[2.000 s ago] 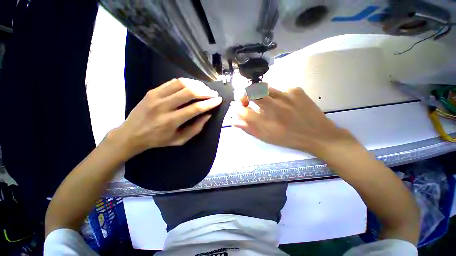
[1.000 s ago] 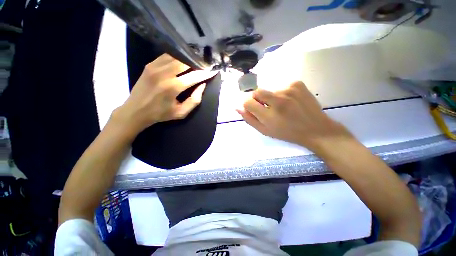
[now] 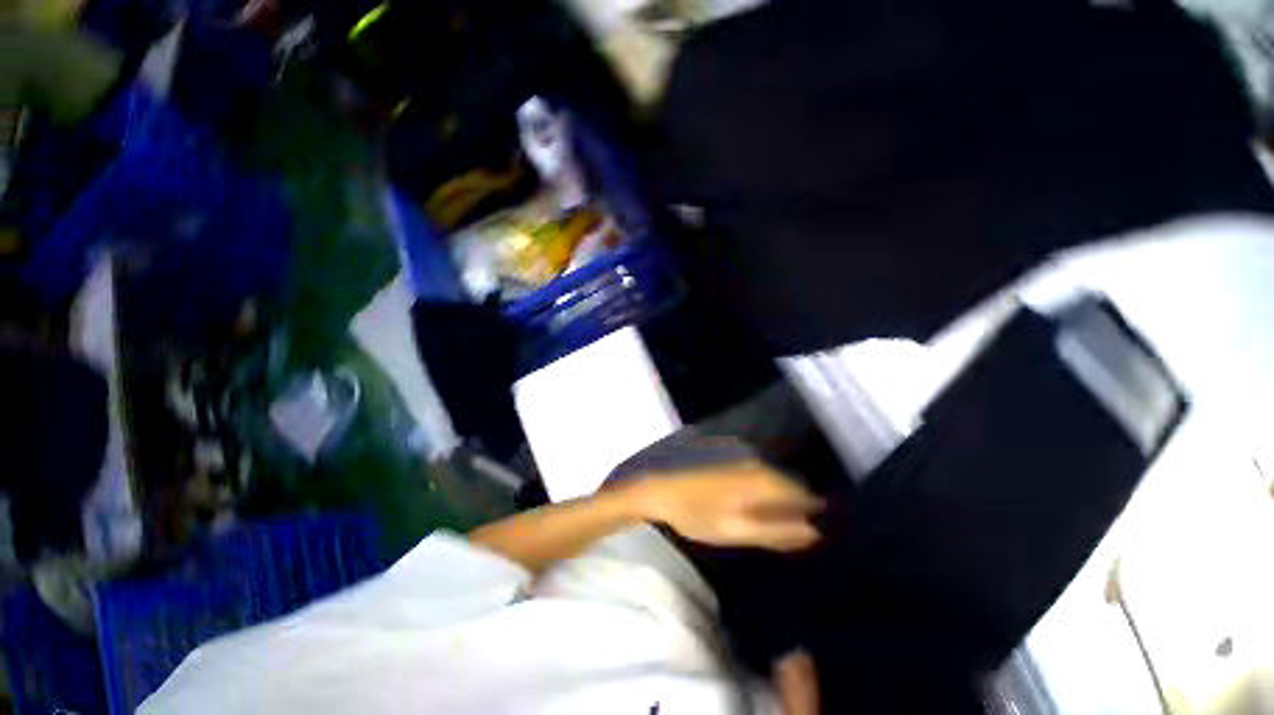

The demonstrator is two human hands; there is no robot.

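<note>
The view is blurred and turned to the left. A black cut panel (image 3: 978, 503) lies slantwise over the white table's edge and onto the lap. A pale grey strip (image 3: 1118, 366) shows at its far end. My left hand (image 3: 734, 506) lies at the panel's near left side, fingers close together; blur hides whether they grip the cloth. Only a small piece of my right hand (image 3: 796, 684) shows at the bottom edge, beside the black cloth; its fingers cannot be made out.
A large black fabric pile (image 3: 964, 154) lies beyond the white table (image 3: 1216, 517). A blue basket (image 3: 601, 300) with yellow and white items stands left of it. Another blue basket (image 3: 238, 573) is at lower left. Green floor (image 3: 328, 266) shows between dark and blue things.
The view has swung left, and the machine head is out of the picture. The black panel now extends toward the lap. My left hand has left the needle area; my right hand is mostly out of view.
</note>
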